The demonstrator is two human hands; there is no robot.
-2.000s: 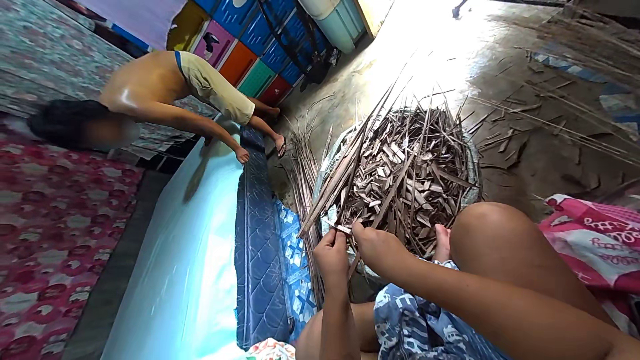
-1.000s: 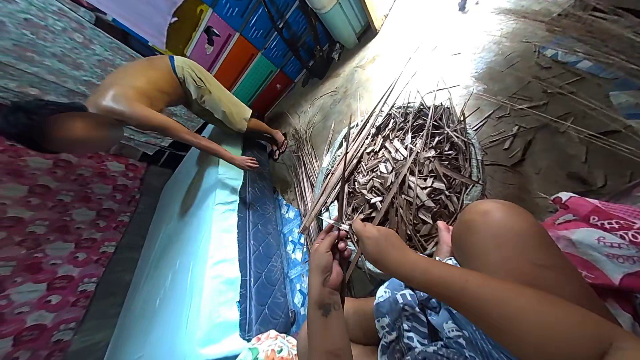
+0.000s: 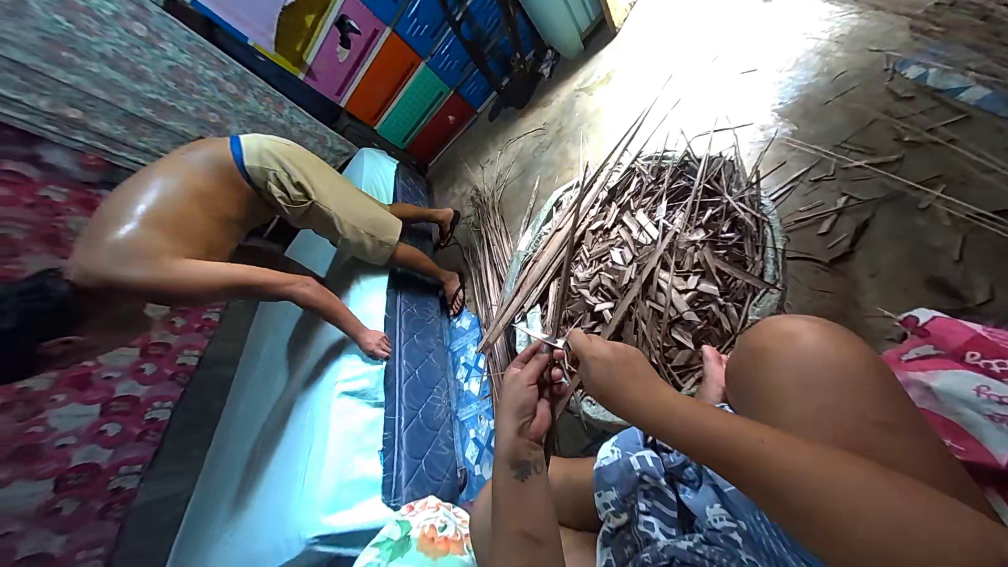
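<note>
My left hand (image 3: 535, 394), palm partly up, grips a dried leaf strip (image 3: 568, 276) near the front left edge of a round basket (image 3: 776, 260). Beside it my right hand (image 3: 610, 366) is closed on a small pale, thin piece that may be a blade; its far part lies between the two hands. Short cut pieces of dried leaf (image 3: 630, 244) fill the basket, with long dry strips lying across them. A bundle of long dried leaves (image 3: 490, 244) rests on the floor just left of the basket.
At left a person (image 3: 189, 213) bends over a mattress (image 3: 425, 378) with a light blue sheet, one hand on its edge. Coloured drawers (image 3: 409, 102) stand beyond. Loose leaf scraps (image 3: 850, 205) lie on the floor at right, near a pink and white cloth (image 3: 953, 370).
The other person's hand has stayed at the mattress edge while the feet shifted slightly. My left hand has turned more palm up since the earliest frame; my right hand stays beside it.
</note>
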